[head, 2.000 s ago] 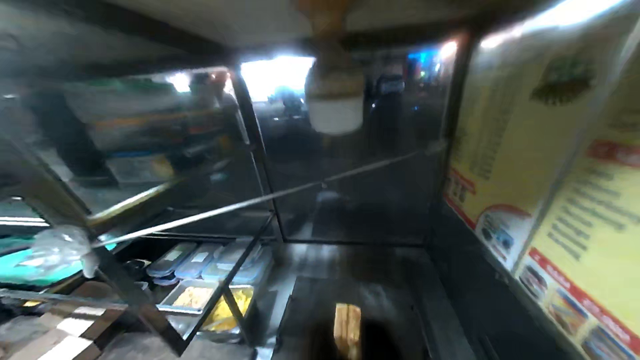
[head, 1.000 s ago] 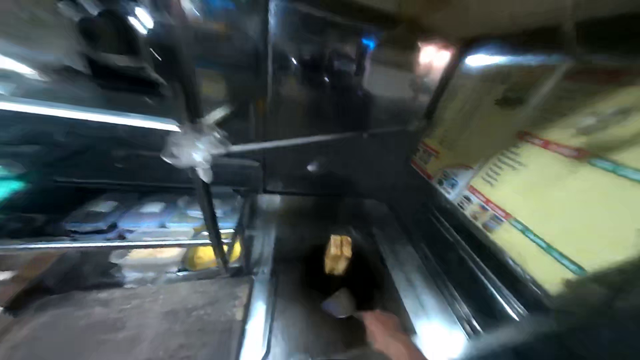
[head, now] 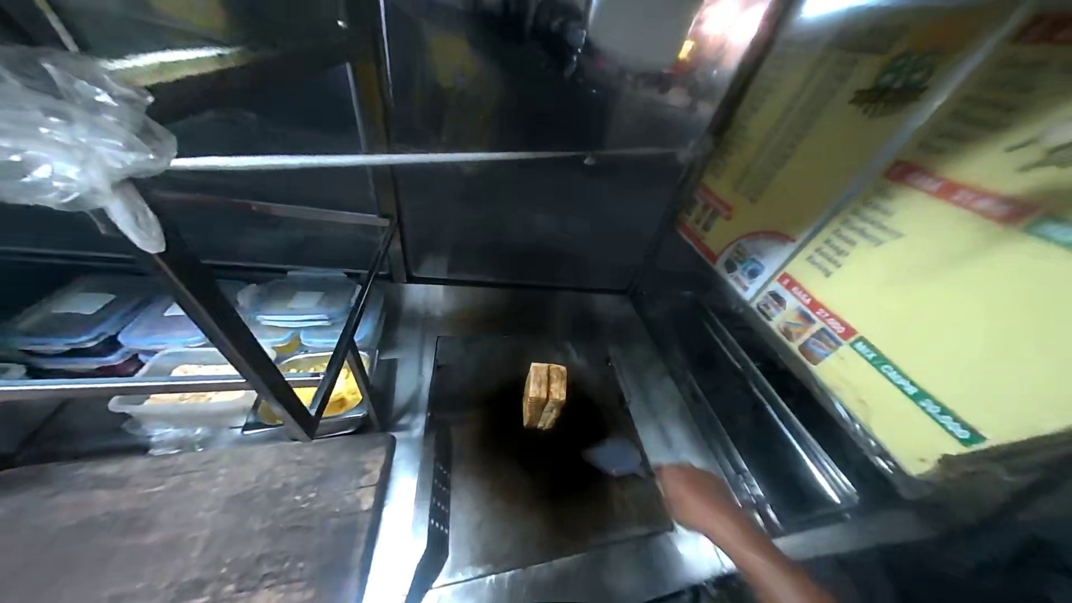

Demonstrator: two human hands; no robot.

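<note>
Two browned slices of bread [head: 545, 395] stand side by side on the dark metal griddle [head: 519, 511]. My right hand [head: 691, 494] comes in from the lower right, closed on a scraper or spatula whose blurred blade [head: 615, 457] lies over the griddle, right of and nearer than the bread, not touching it. My left hand is out of view.
A wooden board [head: 193, 528] lies to the left. Behind it are lidded plastic containers [head: 84, 311] and a metal tray of yellow food [head: 343, 394], behind a metal frame. A clear plastic bag [head: 75, 134] hangs upper left; menu boards [head: 946, 335] line the right.
My right hand, out of view two seconds ago, appears at the griddle one second ago with the spatula and is still there. The view has tilted downward.
</note>
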